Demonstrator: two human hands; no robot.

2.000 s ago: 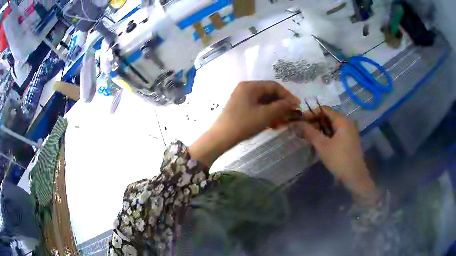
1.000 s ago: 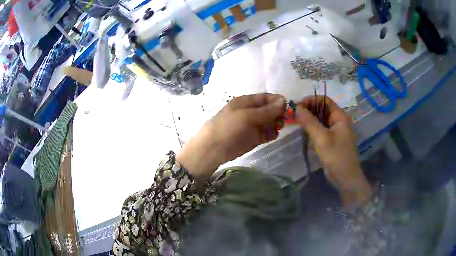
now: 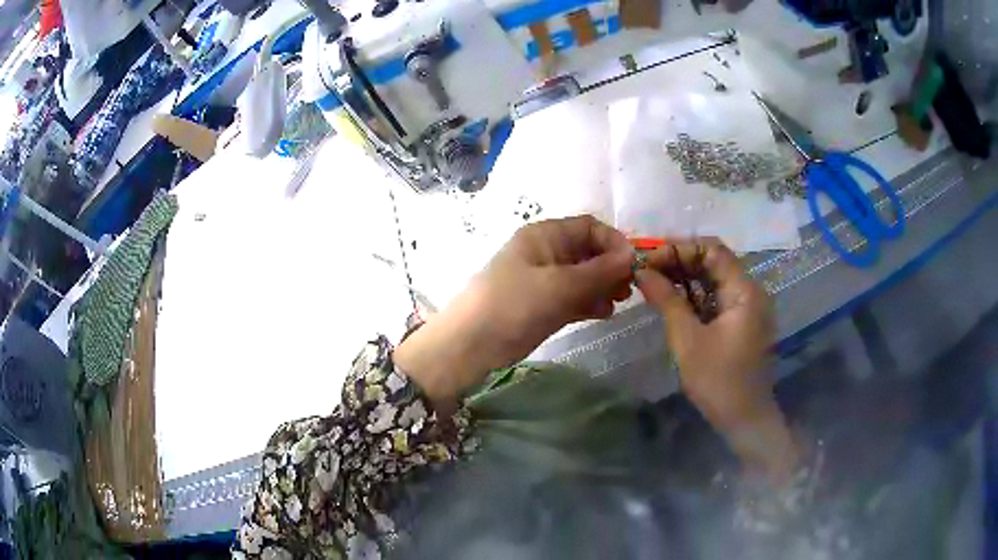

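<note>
My left hand (image 3: 547, 273) and my right hand (image 3: 711, 317) meet at the fingertips over the table's front edge. Both pinch a tiny piece between them, too small to make out. An orange body, likely the thread snips (image 3: 648, 243), shows between the hands; which hand holds it is unclear. A dark slim item, possibly the tweezers, is mostly hidden in my right palm. Green garment cloth (image 3: 558, 421) lies in the lap below my hands. Tiny metallic pieces (image 3: 728, 162) are piled on white paper (image 3: 646, 197) behind my right hand.
Blue-handled scissors (image 3: 854, 208) lie right of the metallic pieces. The sewing machine head (image 3: 438, 120) stands behind my left hand. Green cut panels (image 3: 120, 290) hang at the left beside taped cardboard (image 3: 129, 438). A grey ruled strip (image 3: 821, 257) edges the table.
The view has shifted, so the table things appear moved. The upright prongs in my right hand no longer show. The fingertips stay together, and the orange body now shows above them.
</note>
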